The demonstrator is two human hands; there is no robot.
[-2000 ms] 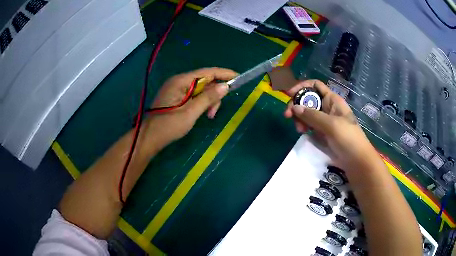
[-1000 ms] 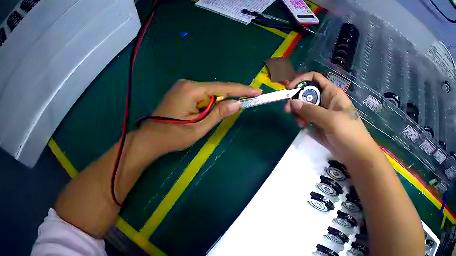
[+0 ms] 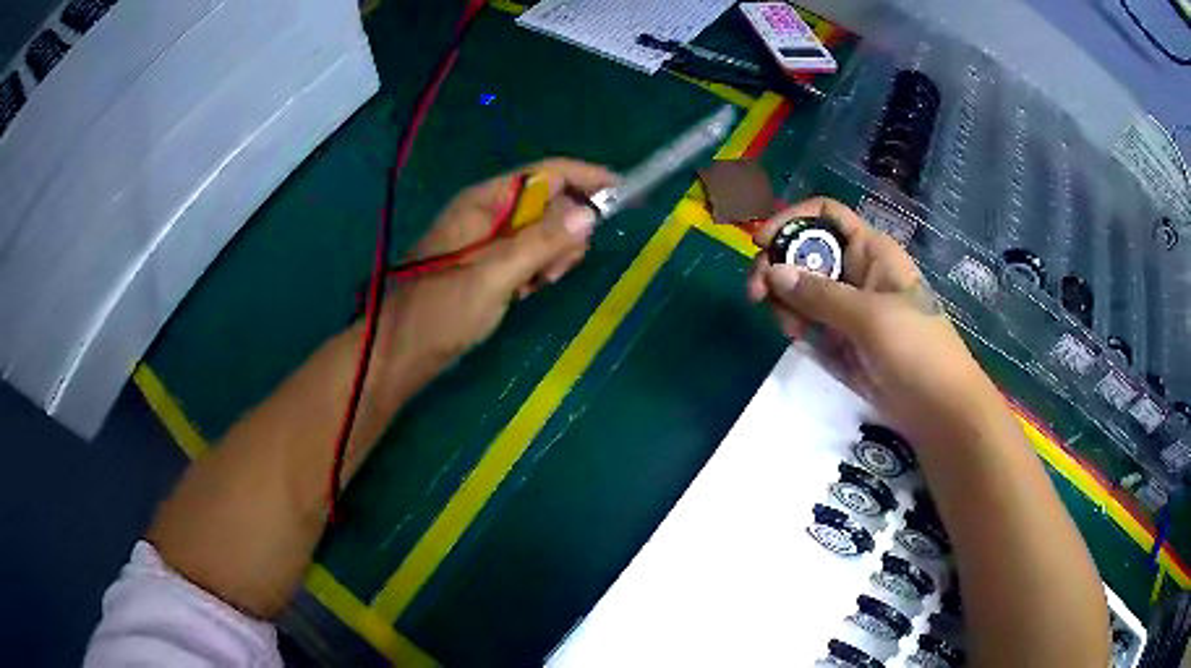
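Observation:
My left hand (image 3: 503, 242) holds a metal-ended probe (image 3: 666, 157) with a yellow grip. Its silver strip is blurred and points up and right, apart from the disc. Red and black leads (image 3: 381, 261) run from the grip over my left wrist. My right hand (image 3: 869, 294) holds a speaker driver (image 3: 809, 251), black-rimmed with a silver ringed face turned up, between thumb and fingers. A white packing tray (image 3: 692, 561) lies below my right hand, with several discs standing on edge in its slots; my right forearm hides part of it.
A stack of white trays (image 3: 196, 170) stands at left. A clear sorting tray (image 3: 967, 144) with dark discs and labels is at back right. A brown piece (image 3: 735, 191) lies on the green mat. A paper sheet (image 3: 614, 29) and pink-white calculator (image 3: 788, 37) are at the back.
Since one second ago, my left hand has drawn back up and left, and the probe has moved off the disc. My right hand still holds the disc in nearly the same place.

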